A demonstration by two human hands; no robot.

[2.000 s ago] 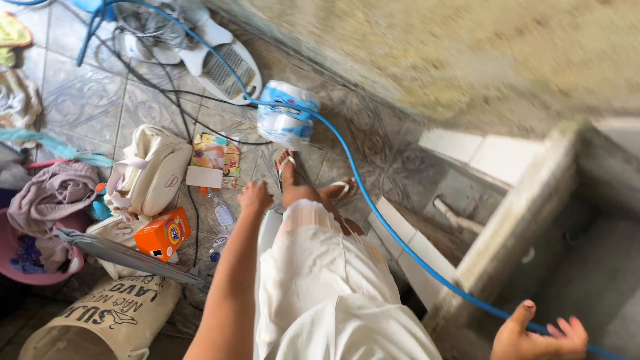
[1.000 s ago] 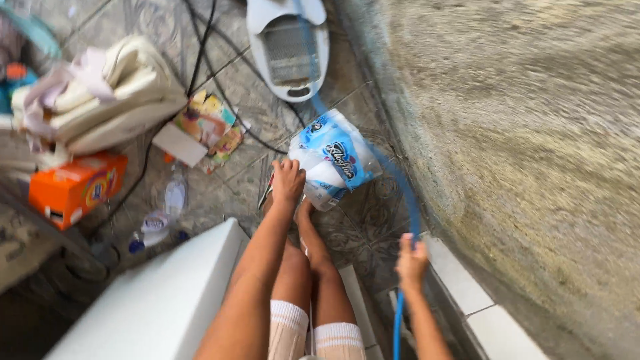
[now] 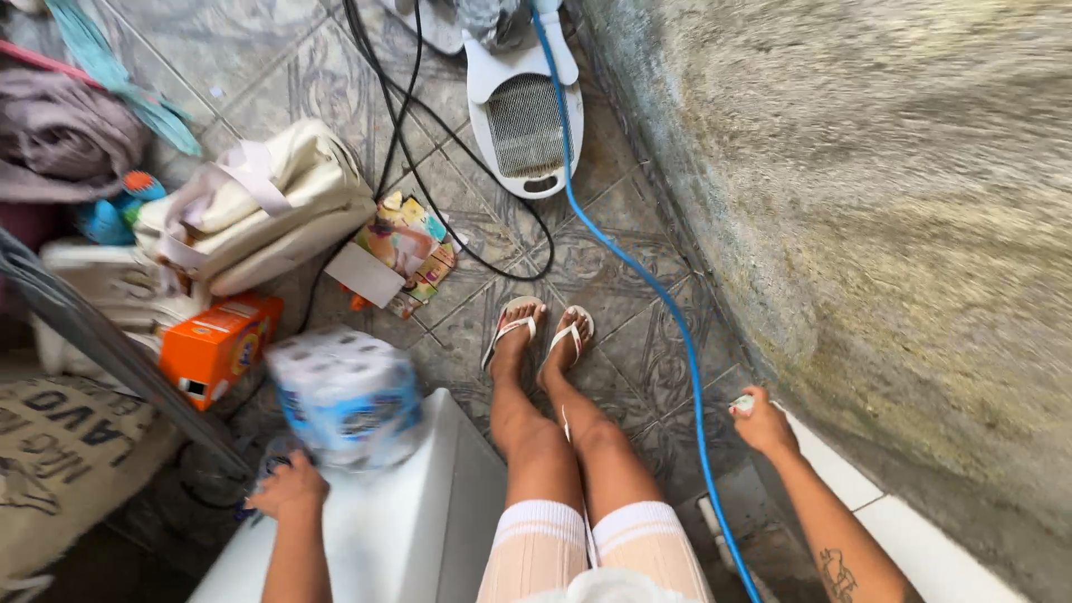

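Observation:
A plastic-wrapped pack of toilet paper rolls (image 3: pixel 347 398), slightly blurred, rests on or just above the top of a white box-shaped appliance (image 3: pixel 352 536). My left hand (image 3: pixel 293 486) is just below and left of the pack, fingers on crumpled clear plastic that may be part of its wrapping; the grip is blurred. Over at the right, my right hand (image 3: pixel 764 420) is closed around a small whitish object (image 3: pixel 742 405), near the wall's base. The blue hose (image 3: pixel 662 289) runs to the left of that hand, apart from it.
Cream bag (image 3: pixel 268 209), orange detergent box (image 3: pixel 219 347), printed papers (image 3: pixel 406 251) and looped black cable (image 3: pixel 544 260) lie at left and ahead. A white plastic item with a mesh panel (image 3: pixel 532 126) is by the rough wall (image 3: pixel 879 209). Fabric laundry bag (image 3: pixel 75 469) stands at lower left.
The toilet paper pack has moved from the floor by my feet to the white appliance, with my left hand beside it. My right hand has let go of the blue hose.

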